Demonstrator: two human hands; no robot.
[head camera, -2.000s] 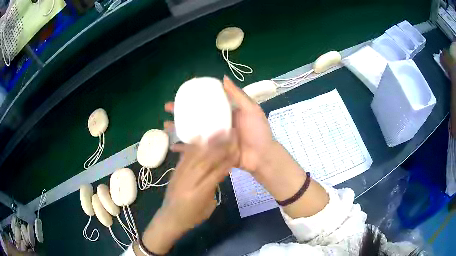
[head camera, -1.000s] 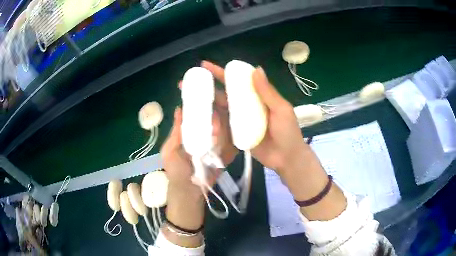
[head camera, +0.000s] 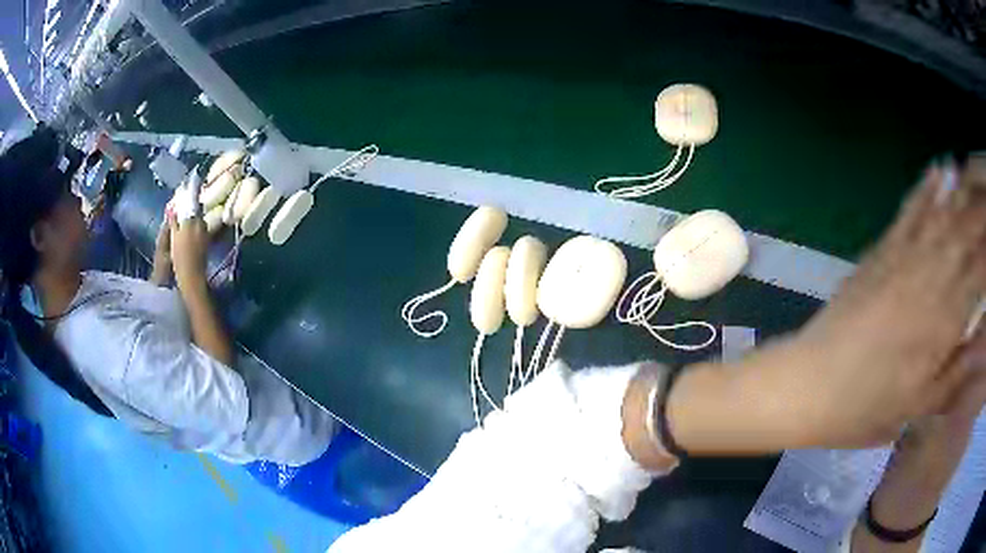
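Note:
My left hand is at the right edge, partly cut off, with its back and wrist towards me. My right hand is mostly hidden behind it and cut off; a dark band shows on its wrist. No piece shows in either hand, and I cannot tell what they hold. A cream rounded piece with a looped cord lies on the rail beside my left forearm. Left of it, a rounded piece and several slim-looking pieces lie on the bench with cords hanging towards me.
A cream piece lies on the green belt behind the pale rail. A small pale label and printed sheet are near my forearms. A seated person at the left handles cream pieces.
The view has swung left. The two cream pieces seen in my hands are no longer visible, and my hands are now at the right edge. The seated person has come into view.

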